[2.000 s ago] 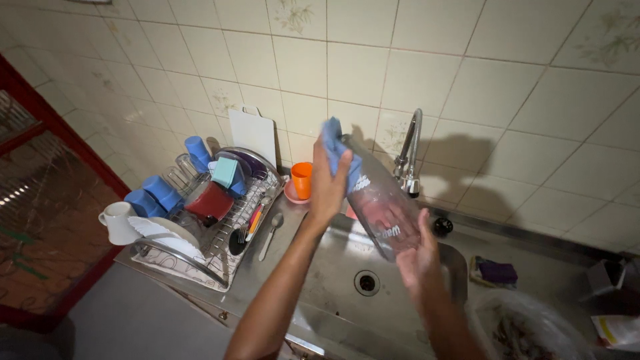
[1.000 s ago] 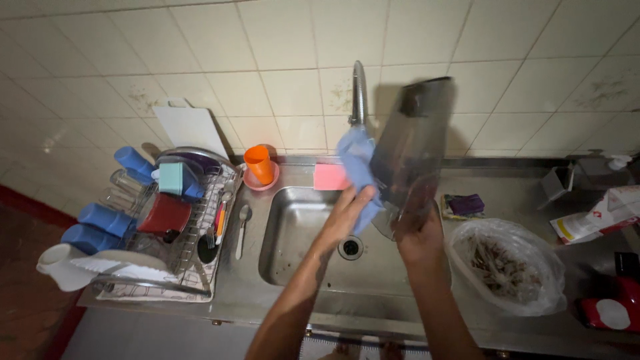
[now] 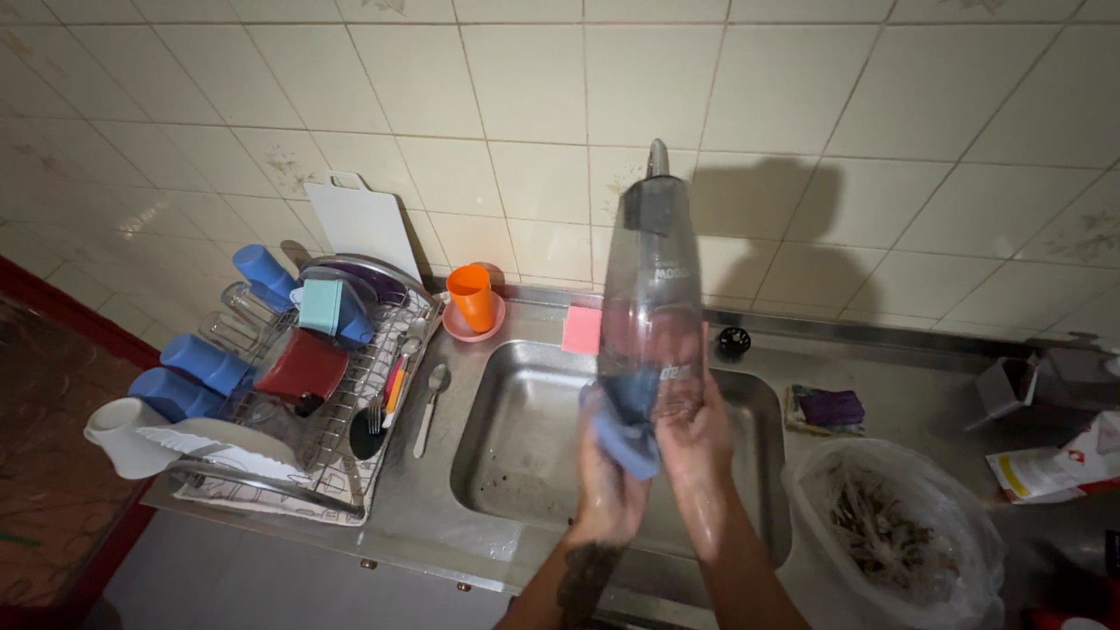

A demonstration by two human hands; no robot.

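Observation:
A smoky transparent plastic container, likely a vacuum cleaner's dust canister, is held upright over the steel sink. My left hand grips a blue cloth at the container's lower left end; part of the cloth shows dark blue through the wall. My right hand holds the container's lower right side. Behind it, the tip of the faucet rises above its top. The drain is hidden behind the hands.
Left stands a dish rack with blue cups, a red pot and plates. An orange cup, a spoon and a pink sponge lie near the basin. Right are a black strainer, a purple sponge and a bagged bowl of debris.
The container has gone from tilted to nearly upright, facing forward. My left hand and the cloth have moved from its upper side down to its lower end.

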